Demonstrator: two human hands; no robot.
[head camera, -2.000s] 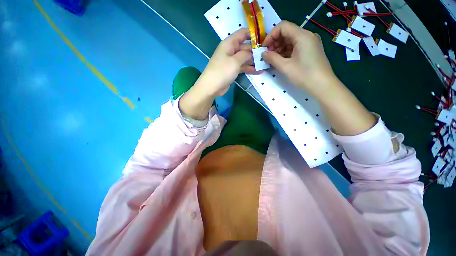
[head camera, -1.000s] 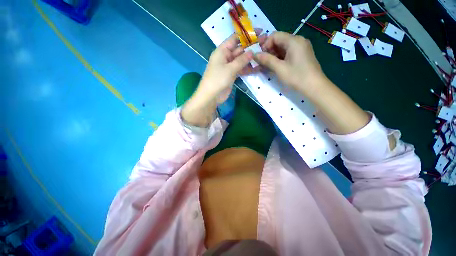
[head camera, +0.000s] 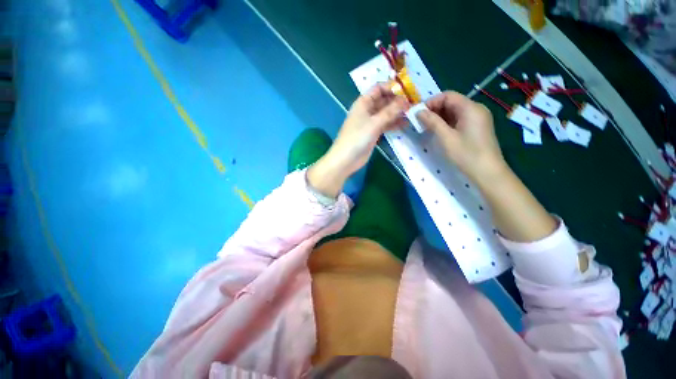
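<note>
A white pouch cell (head camera: 417, 117) is held between both hands above the upper part of the white dotted sheet (head camera: 452, 200). Amber tape (head camera: 406, 86) rises from the cell's upper end, with red and dark lead wires (head camera: 393, 53) over it and small white plugs at their tips. My left hand (head camera: 368, 126) pinches the tape and the cell's left side. My right hand (head camera: 463, 129) has thumb and fingertips on the cell's right side. The fingertips partly hide the cell.
A loose group of cells (head camera: 547, 104) with red leads lies on the dark green mat (head camera: 563, 181) to the right. A large cell pile (head camera: 660, 259) is at the right edge. A crinkled plastic bag (head camera: 630, 22) is at the upper right. Blue stools (head camera: 38, 326) stand on the floor.
The camera view has shifted, so the sheet and hands appear lower and further right. More wire ends and plugs show above the tape. Both hands stay on the cell.
</note>
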